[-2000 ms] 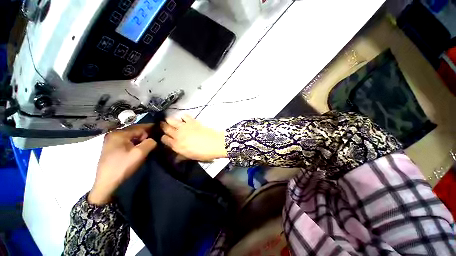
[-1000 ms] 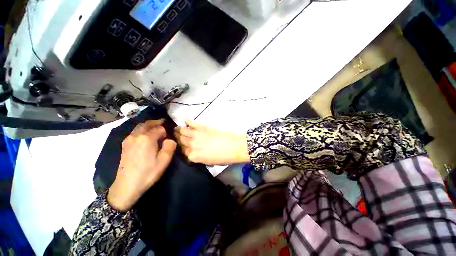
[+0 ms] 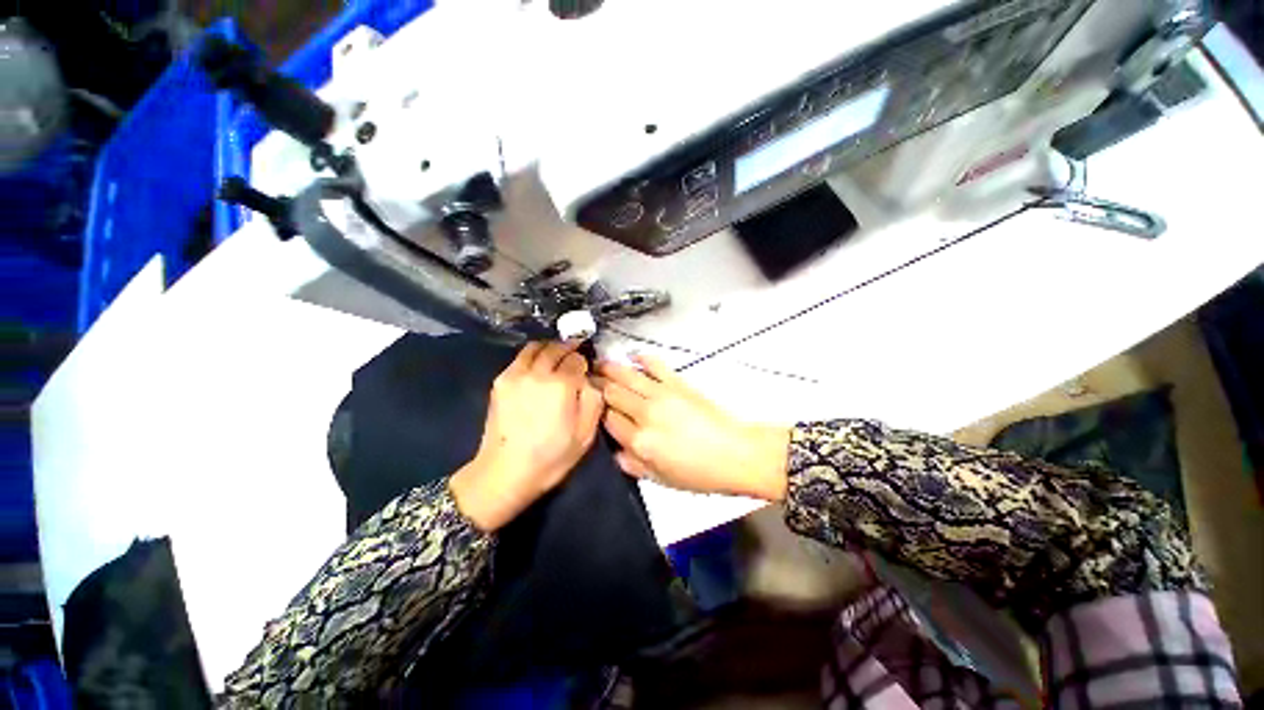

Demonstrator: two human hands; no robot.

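Observation:
A black fabric panel (image 3: 430, 416) lies on the white machine table, its edge under the needle area of the sewing machine (image 3: 555, 139). My left hand (image 3: 534, 423) holds the panel down with bent fingers, just in front of the presser foot area. My right hand (image 3: 679, 430) pinches the panel's right edge close beside the left fingertips. The presser foot and needle are hidden by the fingers and the machine's parts. The control panel (image 3: 811, 139) has a lit screen.
A black rectangular item (image 3: 797, 230) lies on the machine bed. A silver tool (image 3: 1109, 215) lies at the far right. Camouflage fabric (image 3: 1109, 437) sits on the carton (image 3: 1220, 458) at right. A dark piece (image 3: 136, 631) is at the lower left. Blue bins (image 3: 153, 180) stand behind left.
The view has turned and shifted, showing more of the machine head and table. Both hands stay at the needle area with the black panel, which now spreads out flatter to the left.

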